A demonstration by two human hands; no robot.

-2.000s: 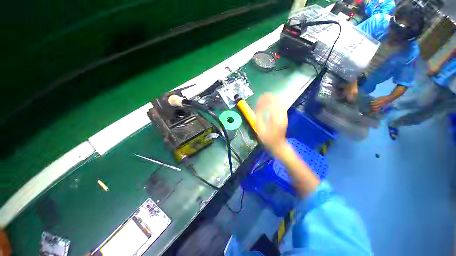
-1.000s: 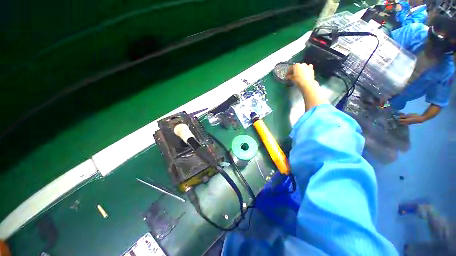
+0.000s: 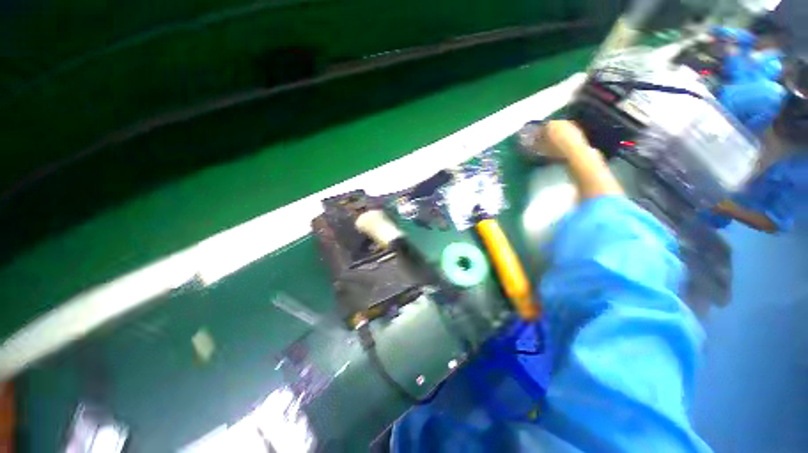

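The head view is blurred by motion. My right hand (image 3: pixel 567 142) is at the round parts dish (image 3: pixel 534 139) at the far right of the bench; its fingertips cover part of the dish, and whether they hold anything cannot be seen. The yellow-orange electric screwdriver (image 3: pixel 507 266) lies on the bench, black nose toward a crumpled clear parts bag (image 3: pixel 474 195). An opened smartphone (image 3: pixel 279 426) shows as a bright blur at the bottom edge. My left hand is not in view.
A black soldering station (image 3: pixel 370 265) with a pale-handled tool and cord stands mid-bench, beside a green reel (image 3: pixel 464 264). Tweezers (image 3: pixel 298 309) lie left of it. A black box (image 3: pixel 602 119) and clear plastic container (image 3: pixel 700 115) stand at the far right, near other workers in blue.
My right hand has moved from above the screwdriver to the parts dish and remains there. The screwdriver has stayed on the bench. The view has shifted, moving the bench things rightward.
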